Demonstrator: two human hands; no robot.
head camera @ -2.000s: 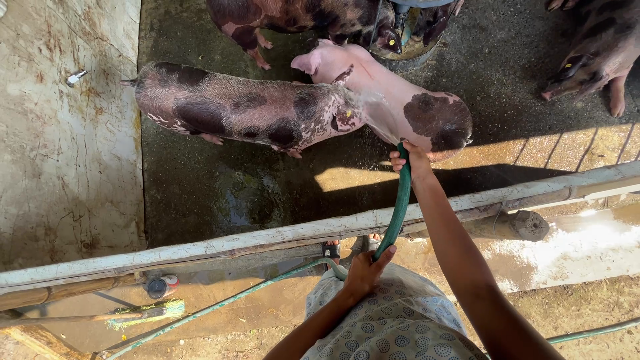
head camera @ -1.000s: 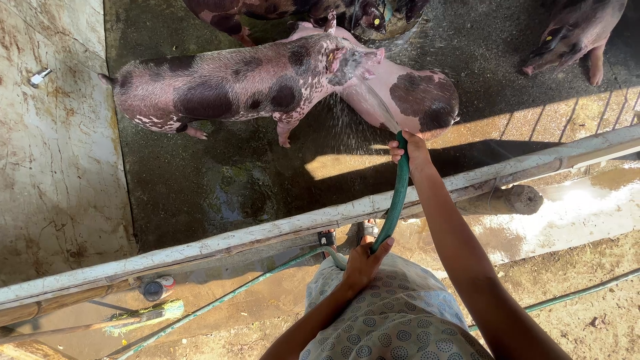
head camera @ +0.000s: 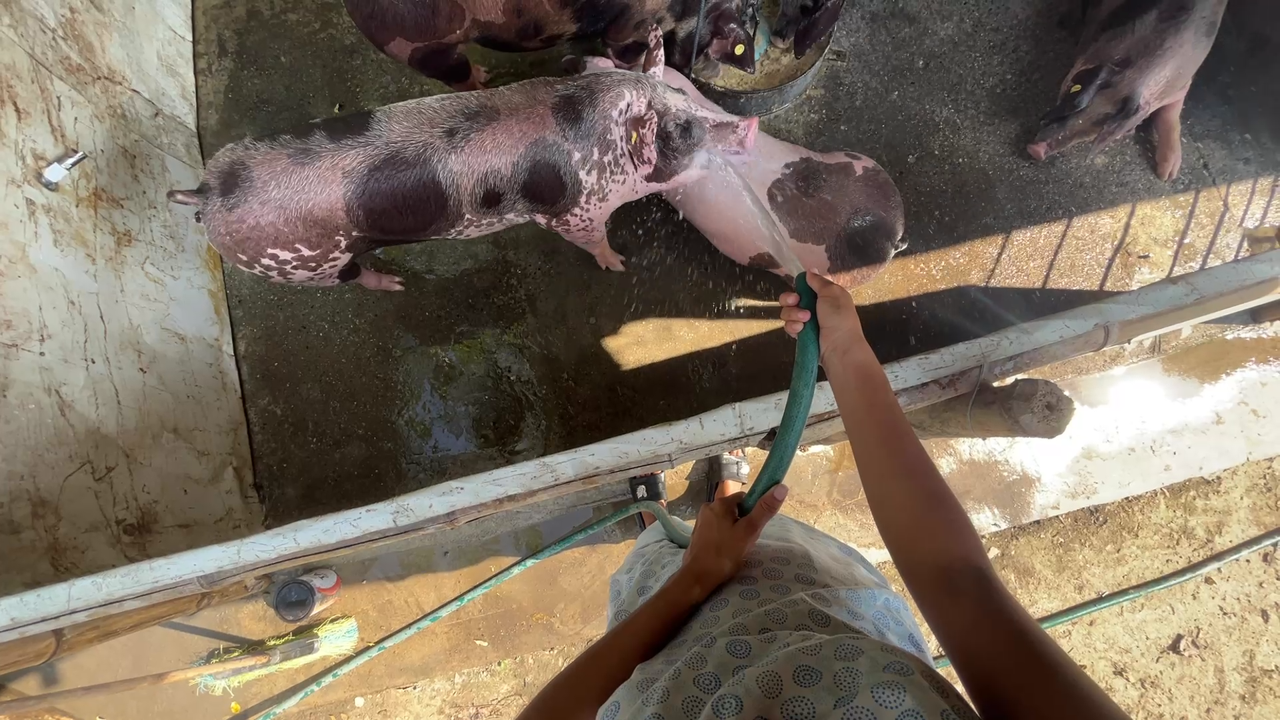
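Observation:
My right hand (head camera: 826, 318) grips a green rubber hose (head camera: 797, 400) just behind its mouth, over the pen side of the rail. Lower down, near my waist, my left hand (head camera: 730, 535) is closed around the same hose. Water (head camera: 755, 215) sprays from the hose up and left onto the snout and head of a spotted pig (head camera: 450, 165), which stands with its snout raised. Behind and under the spray is a pinker pig (head camera: 780, 200) with a dark patch on its rump. Its head is mostly hidden by the spotted pig.
A pale pen rail (head camera: 600, 455) crosses between me and the pigs. More pigs stand at a round feeding tub (head camera: 765, 98) at the top; a dark pig (head camera: 1130, 75) is at upper right. A broom (head camera: 290, 650) and a container (head camera: 305, 595) lie at lower left. The pen floor is wet.
The spotted pig has raised and turned its head, its snout now pointing right into the water. My hands stay on the hose. The view has shifted slightly.

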